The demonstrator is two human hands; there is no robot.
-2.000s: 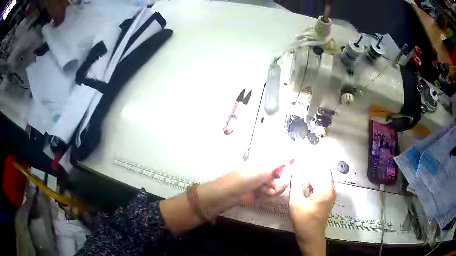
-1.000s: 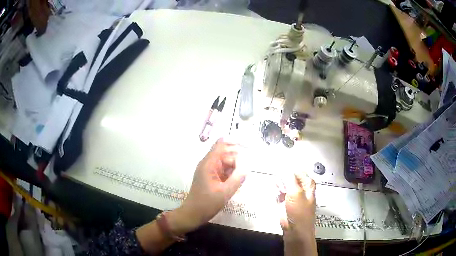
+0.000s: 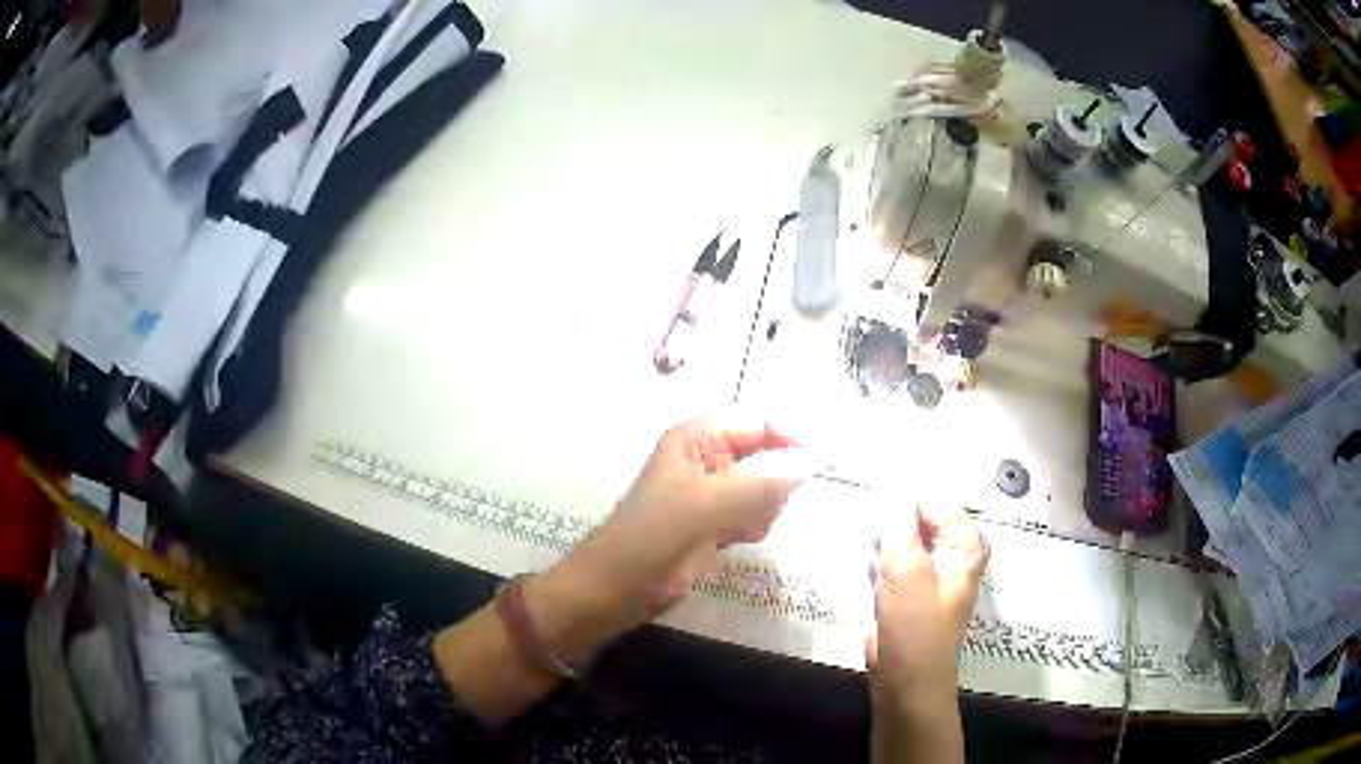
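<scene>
My left hand is over the table's front part, thumb and fingertips pinched together and washed out by the lamp glare. My right hand is to its right with fingers curled and fingertips close together. I cannot make out a thread or small part in either hand. The white sewing machine stands behind my hands, its needle area brightly lit. Dark round metal parts lie beside the needle area. A bobbin-like disc lies right of my right hand. Pink-handled snips lie left of the machine.
A smartphone with a cable lies right of the machine bed. Printed sheets are at the right edge. Black and white cut pieces are bundled at the left. A ruler scale runs along the front edge. A yellow tube is at lower left.
Since the earliest frame my hands have moved apart, and the left is now pinched left of the right. Since the middle frame the left fingers have closed up. The view has shifted.
</scene>
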